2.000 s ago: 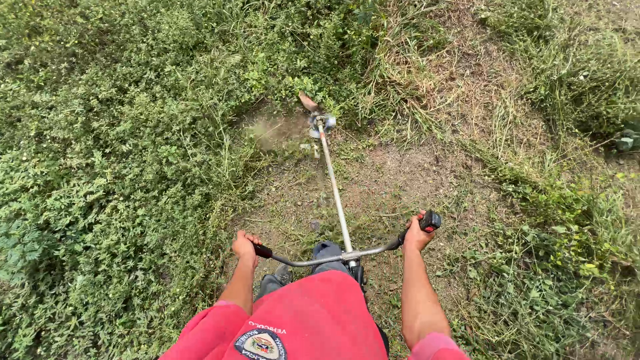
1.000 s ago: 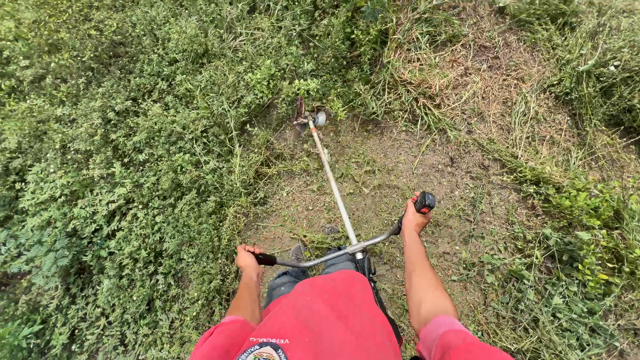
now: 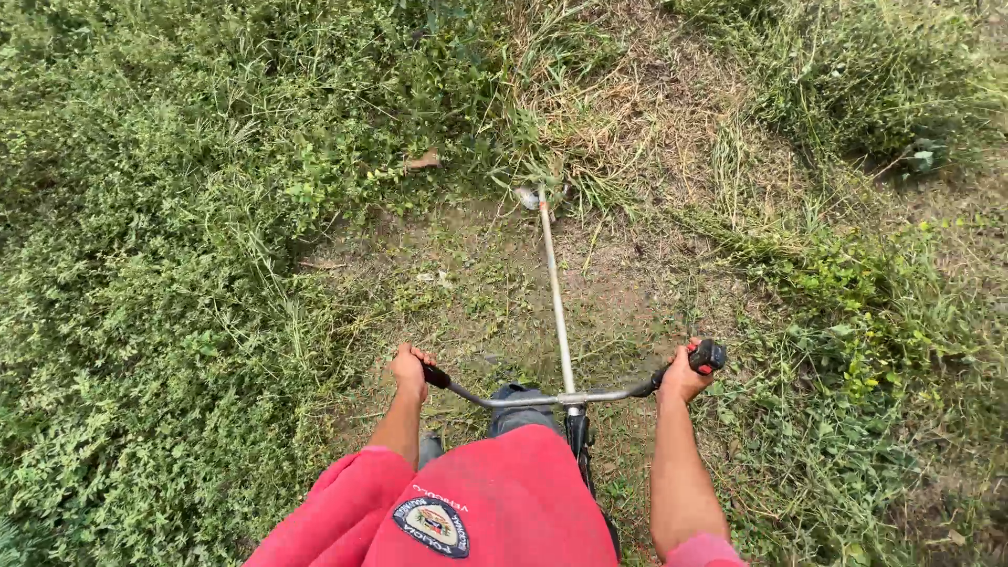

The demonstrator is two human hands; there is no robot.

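My left hand (image 3: pixel 410 368) is closed around the black left grip of a brush cutter's metal handlebar (image 3: pixel 520 402). On the right end, my right hand (image 3: pixel 683 376) holds the grip below a black control housing with red parts (image 3: pixel 706 357). From the bar's middle, the brush cutter's straight shaft (image 3: pixel 556 291) runs forward over the ground. Its cutting head (image 3: pixel 531 197) is low against green and dry grass, partly covered by stems; the blade cannot be made out.
Dense leafy weeds (image 3: pixel 157 260) stand on the left, and more (image 3: pixel 866 87) grow at the upper right. Cut dry grass (image 3: pixel 669 118) lies ahead. Short trimmed ground (image 3: pixel 480 299) and small pale scraps (image 3: pixel 433 277) are in front of me.
The cutting head has swung to the right, from the edge of the leafy weeds to the grass clump. Both hands have kept hold of the handlebar.
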